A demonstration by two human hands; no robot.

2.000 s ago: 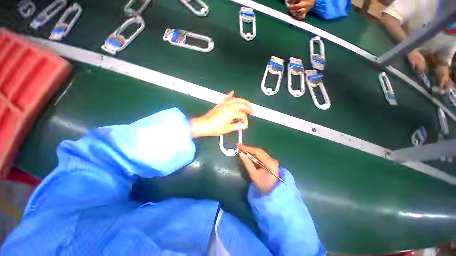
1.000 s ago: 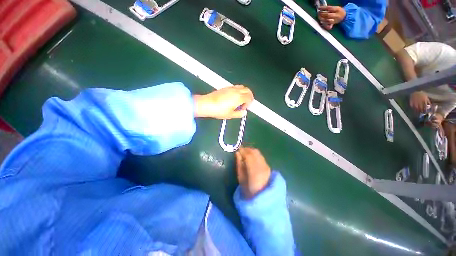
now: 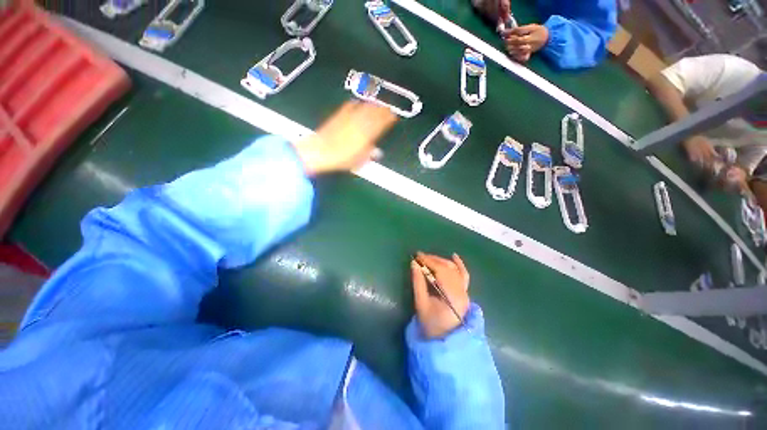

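My left hand (image 3: 349, 138), blurred, is over the metal edge strip (image 3: 412, 191) with nothing seen in it. Its fingertips are close to or over the lower edge of a white oval frame (image 3: 405, 104) with a blue and white end, lying on the belt; contact cannot be told. Another frame (image 3: 446, 140) lies on the belt to the right of that hand. My right hand (image 3: 439, 294) is above the near green bench surface, holding slim tweezers (image 3: 437, 287) that slant along the palm.
Several more frames (image 3: 540, 175) lie on the dark green belt (image 3: 336, 50). A red compartment tray (image 3: 59, 109) is at the left edge. A grey metal bar (image 3: 706, 301) crosses at the right. Across the belt are a blue-sleeved person's hands (image 3: 526, 40) and another person's arms (image 3: 698, 151).
My left hand has let go of the frame held over the bench and moved up and left towards the belt. A frame now lies on the belt where none was. My right hand has shifted slightly.
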